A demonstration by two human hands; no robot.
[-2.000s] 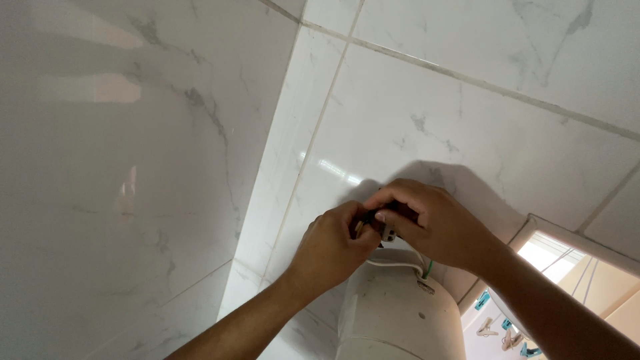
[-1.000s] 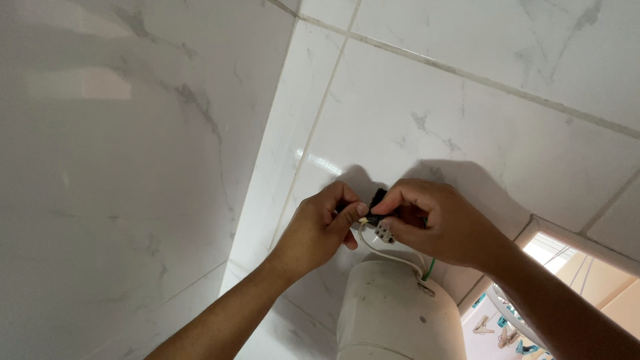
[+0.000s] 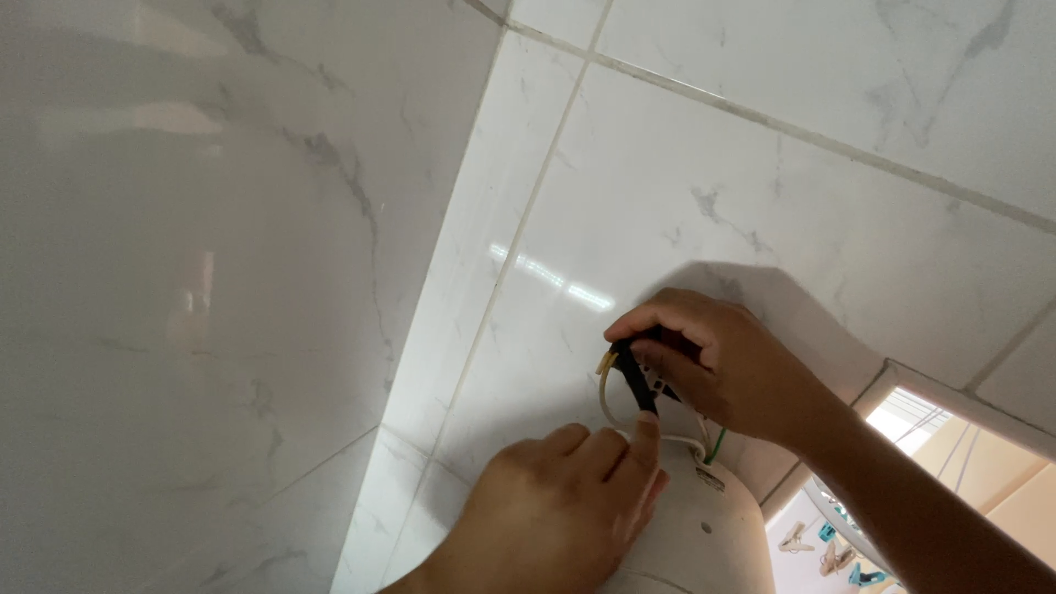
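My right hand (image 3: 701, 355) pinches black electrical tape (image 3: 635, 375) wrapped around wires in front of the marble-look wall tiles. A yellowish-white wire (image 3: 606, 392) loops down from the taped part, and a pale connector block with dark holes (image 3: 656, 384) shows partly behind it. My left hand (image 3: 561, 495) is just below, its index fingertip at the lower end of the black piece; whether it grips anything is hidden. White wires and a green wire (image 3: 717, 445) run into the top of a white cylindrical tank (image 3: 709, 528) under my hands.
A tiled wall corner (image 3: 445, 223) stands to the left. At the lower right is a framed window opening (image 3: 895, 379), with clothes pegs (image 3: 835, 557) and lines beyond it. The tank rises from the bottom edge, close to the wall.
My left hand has moved down from beside the right fingers to below the black piece. The black piece now hangs lengthwise from my right fingers, more exposed than before.
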